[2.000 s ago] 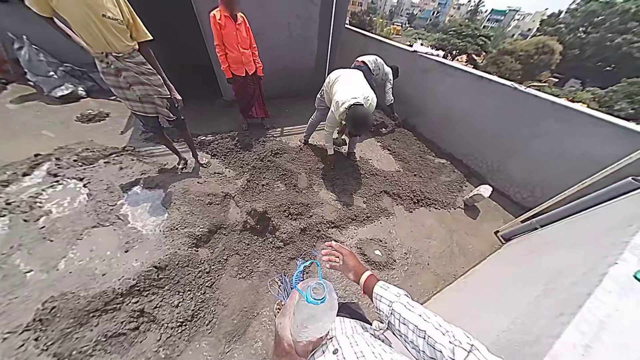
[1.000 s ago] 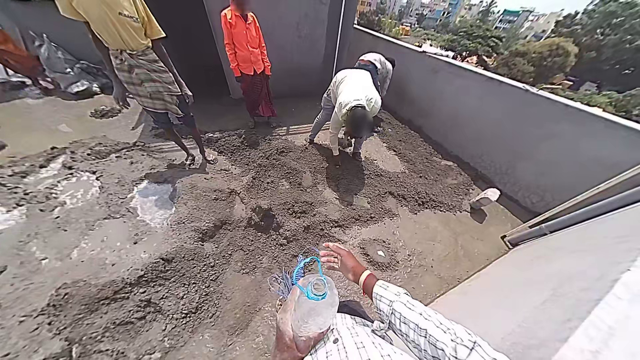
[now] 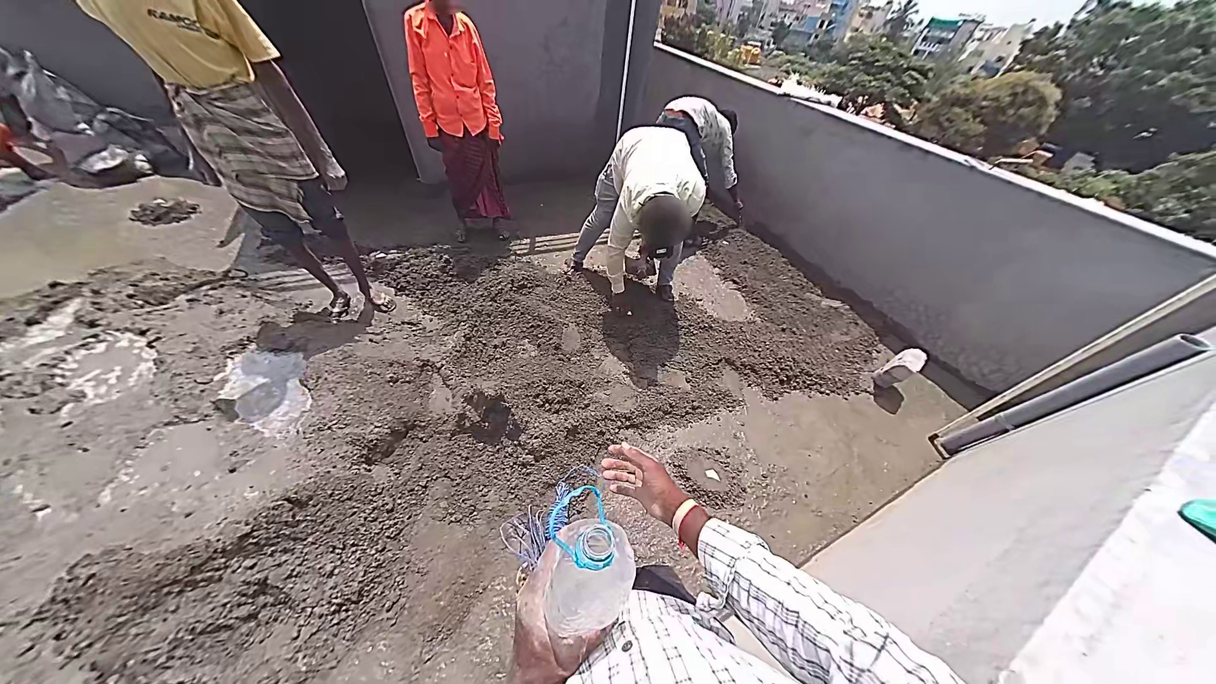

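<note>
My left hand (image 3: 541,617) is wrapped around a clear plastic bottle (image 3: 591,589) low in the view. The bottle stands upright with its mouth uncapped, and a blue carrying loop (image 3: 577,494) rises from its neck. Just right of the bottle, my right hand (image 3: 644,483) is raised with its fingers apart and holds nothing; its wrist bears a band and its arm a checked sleeve. Beside the bottle, on its left, is a tangle of thin blue strands (image 3: 532,534); what they belong to is partly hidden by my left hand and the bottle.
Wet mortar (image 3: 494,332) lies in rough heaps over the floor, with a puddle (image 3: 264,388) at left. Two people (image 3: 660,166) bend over it near the parapet (image 3: 902,218); others stand at the back and left. A block (image 3: 899,368) and grey pipe (image 3: 1073,394) are at right.
The bent person in front has lowered a hand toward the mortar, and the person behind shows more clearly at the right. My hands and the bottle have hardly moved.
</note>
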